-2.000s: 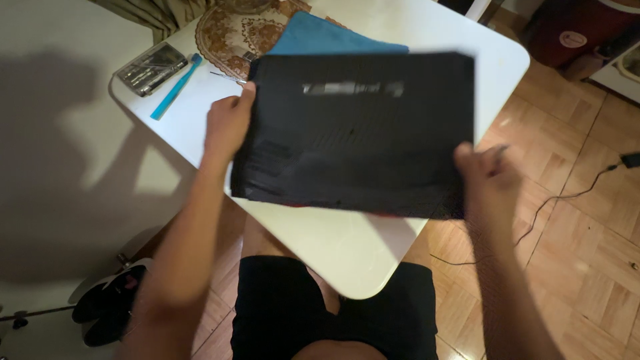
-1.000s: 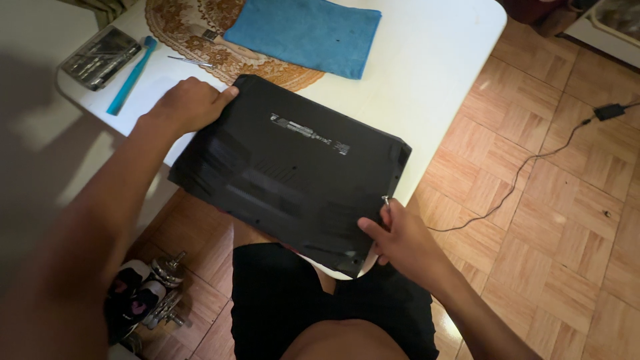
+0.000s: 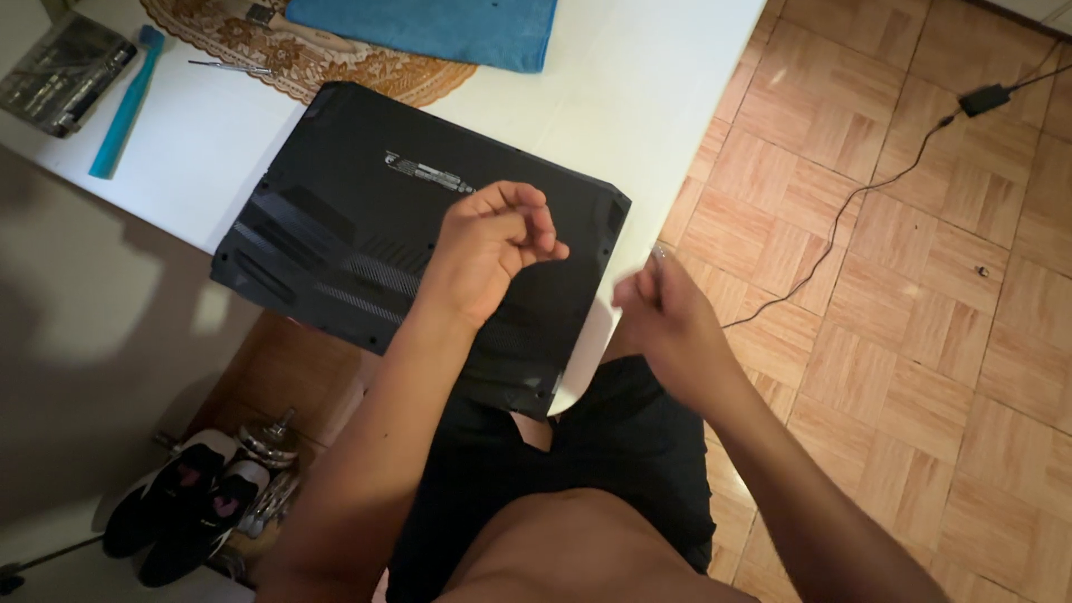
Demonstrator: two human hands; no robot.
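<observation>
A black laptop (image 3: 360,209) lies bottom side up on the corner of the white table (image 3: 624,92), its near edge jutting over the side. Vents, screws and a label bearing writing show on its base. My left hand (image 3: 498,243) hovers over the laptop's right half, fingers curled, with nothing visible in them. Just off the laptop's right edge is my right hand (image 3: 666,314), blurred; a small shiny metal item (image 3: 659,251) shows at its fingertips, too unclear to name.
A clear case of bits (image 3: 67,71), a teal toothbrush-like tool (image 3: 126,109), a thin screwdriver (image 3: 230,66), a wooden-handled brush (image 3: 310,32) and a blue cloth (image 3: 435,25) lie toward the back. A power adapter (image 3: 985,100) with its cable, shoes (image 3: 180,502) and dumbbells (image 3: 268,440) are on the floor.
The laptop, held up in both hands two seconds ago, now rests on the table. My left hand has let go of its left corner and moved right, over the base; my right hand has left its edge.
</observation>
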